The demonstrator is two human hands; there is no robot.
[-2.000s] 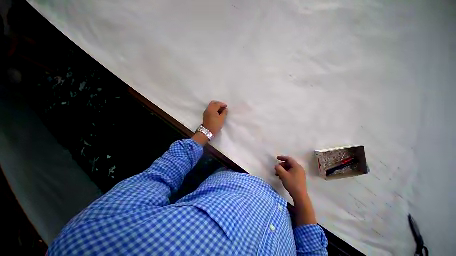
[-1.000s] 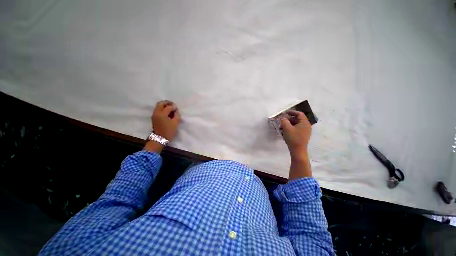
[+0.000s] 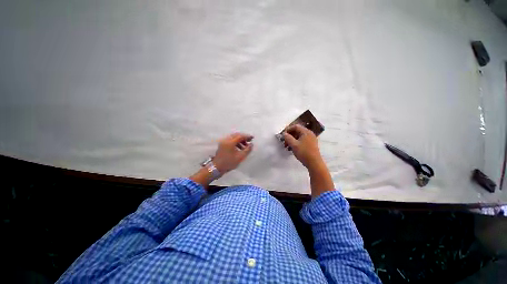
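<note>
The white sheet lies over the table with soft wrinkles and faint lines. The small open pin box stands on it in front of me, pale rim and dark inside. My right hand is at the box's left end, fingertips bent together over it and hiding part of its contents. My left hand is left of the box and apart from it, just above or on the sheet, fingers curled. Its image is slightly blurred. Any pin in either hand is too small to make out.
Black-handled shears lie to the right of the box. A dark block lies near the right edge and another farther back. A long dark strip runs along the far right. The table's wooden edge passes by my waist.
The view has shifted right, showing the second dark block. My right hand came from the sheet to the box and stays there. My left hand has moved right, closer to the box.
</note>
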